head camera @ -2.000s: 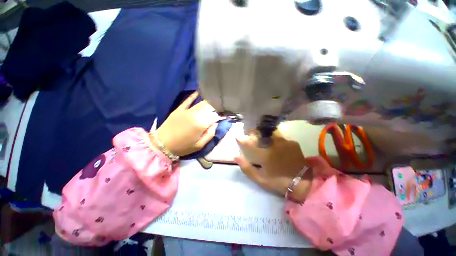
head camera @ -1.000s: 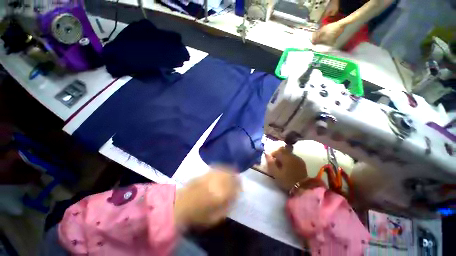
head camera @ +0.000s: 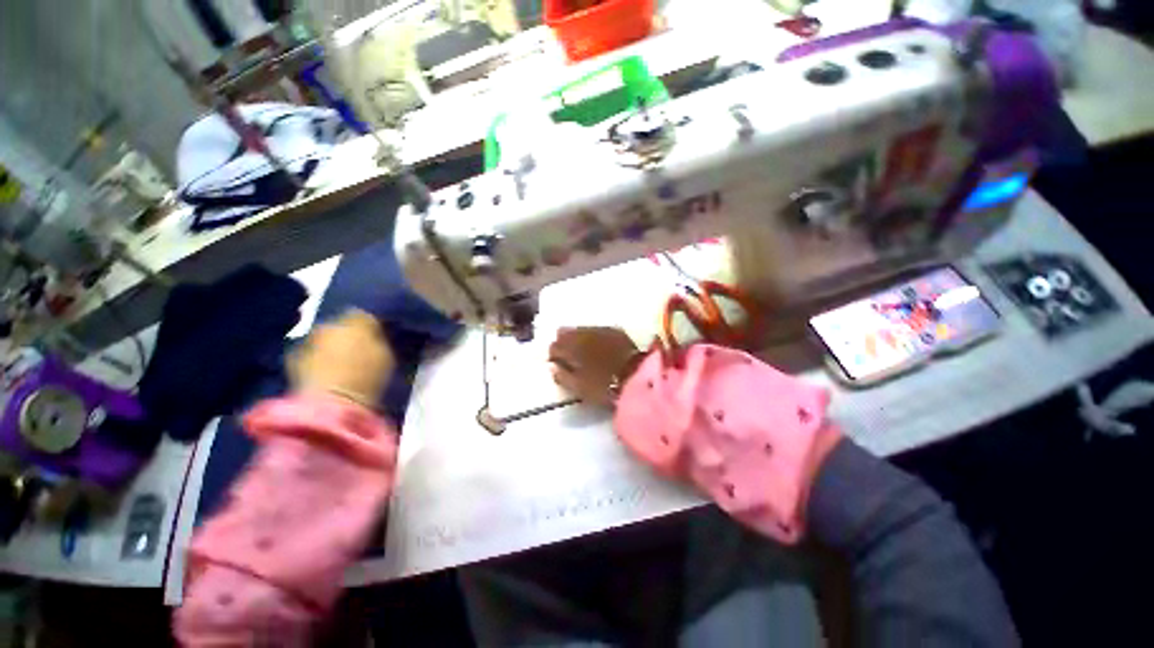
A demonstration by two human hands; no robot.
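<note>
The navy fabric lies left of the white sewing machine, partly behind my left hand. My left hand is blurred over this fabric; its fingers cannot be made out, nor whether it grips the cloth. My right hand rests on the machine bed, right of the needle area, with fingers bent and in shadow; I see no cloth in it. A darker crumpled navy heap lies farther left.
Orange-handled scissors lie beside my right wrist. A lit smartphone and a bobbin tray are to the right. A purple machine end stands far left. Green and red baskets are behind.
The view has swung right and widened. My left hand has moved from the table's front onto the navy fabric left of the machine, and the fabric has shifted left off the needle area.
</note>
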